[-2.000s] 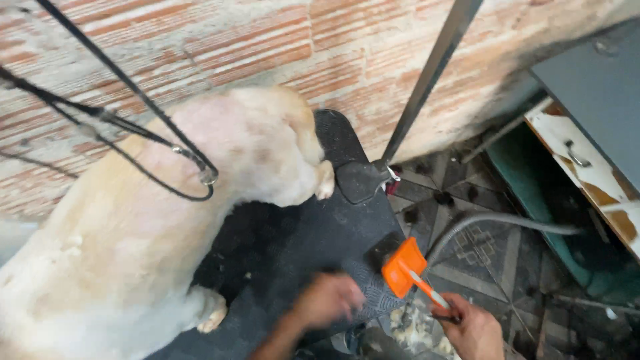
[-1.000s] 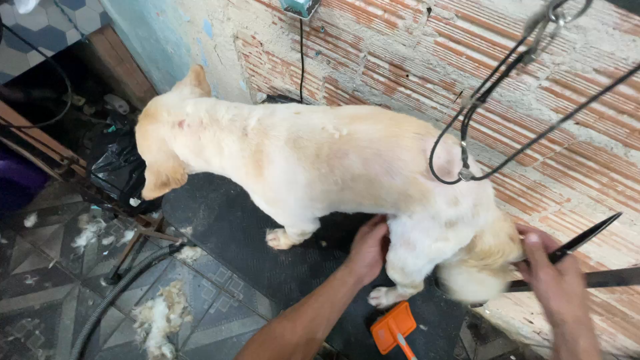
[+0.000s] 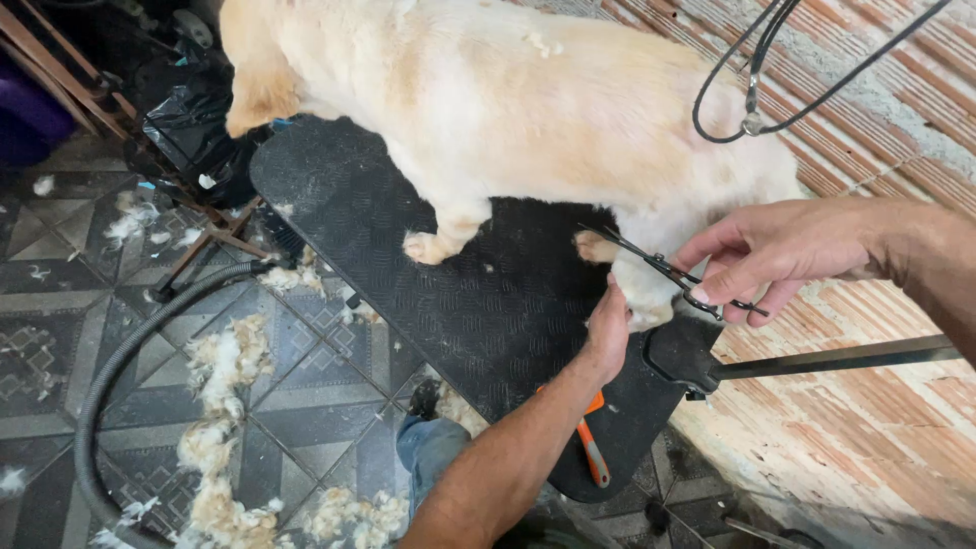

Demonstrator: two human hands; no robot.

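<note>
A cream-coloured dog [image 3: 534, 107] stands on a black textured grooming table [image 3: 366, 229], its head at the upper left. My left hand [image 3: 610, 328] touches the lower part of a hind leg, its palm side partly hidden. In my right hand [image 3: 770, 255] is a pair of dark grooming scissors [image 3: 663, 267], fingers in the handle rings, blades pointing left across that hind leg. An orange slicker brush [image 3: 591, 442] lies near the table's right end, partly behind my left forearm.
A black grooming loop [image 3: 751, 126] hangs over the dog's rump. A metal arm [image 3: 839, 357] is clamped to the table beside the brick wall [image 3: 862, 427]. A grey corrugated hose [image 3: 95, 404] and clumps of cut fur [image 3: 221, 381] lie on the tiled floor. A black plastic bag [image 3: 191, 130] is at upper left.
My left hand has moved from under the dog's thigh to its lower hind leg. The right hand has come from the tail to beside that leg. Two seconds ago the brush was held.
</note>
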